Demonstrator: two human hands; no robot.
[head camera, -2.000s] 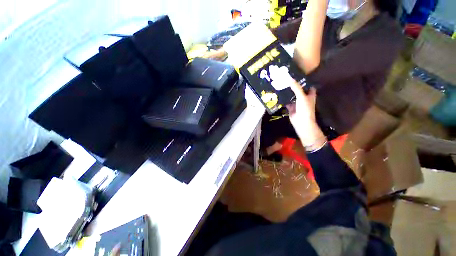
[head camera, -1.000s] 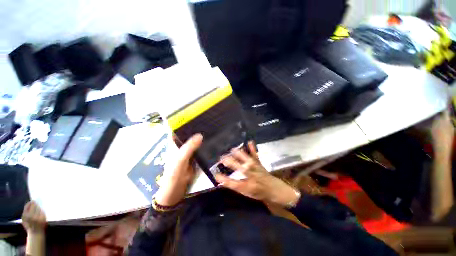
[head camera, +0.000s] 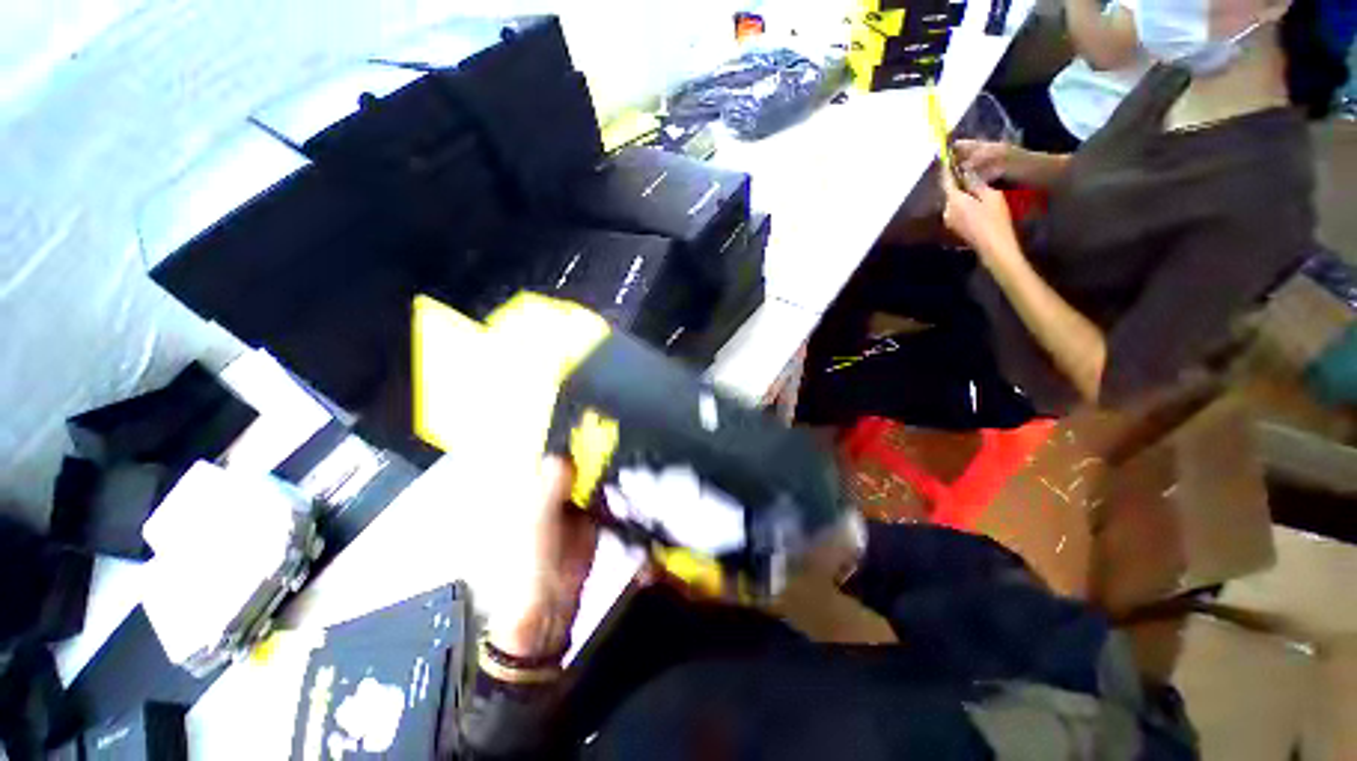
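Observation:
A black printed sleeve (head camera: 700, 461) with white and yellow pictures is held up in front of me, blurred by motion. Its left end is open, with pale, yellow-edged flaps (head camera: 499, 372) spread out. Whether a box is inside cannot be told. My left hand (head camera: 557, 558) holds its near left end from below. My right sleeve cuff reaches its right end, but my right hand is hidden or blurred there. Flat printed sleeves (head camera: 380, 684) lie on the table at the lower left.
Closed black boxes (head camera: 595, 283) stand stacked behind the sleeve, beside large black shells (head camera: 357, 238). A pale stack (head camera: 223, 558) and open black boxes (head camera: 156, 424) are at left. Another worker (head camera: 1176, 223) is at the right, above red stools (head camera: 953, 483) and cardboard (head camera: 1191, 520).
My view has swung back to the right. The held sleeve now shows its picture side, with its flaps pointing left. My right hand, clearly visible one second ago, is now obscured.

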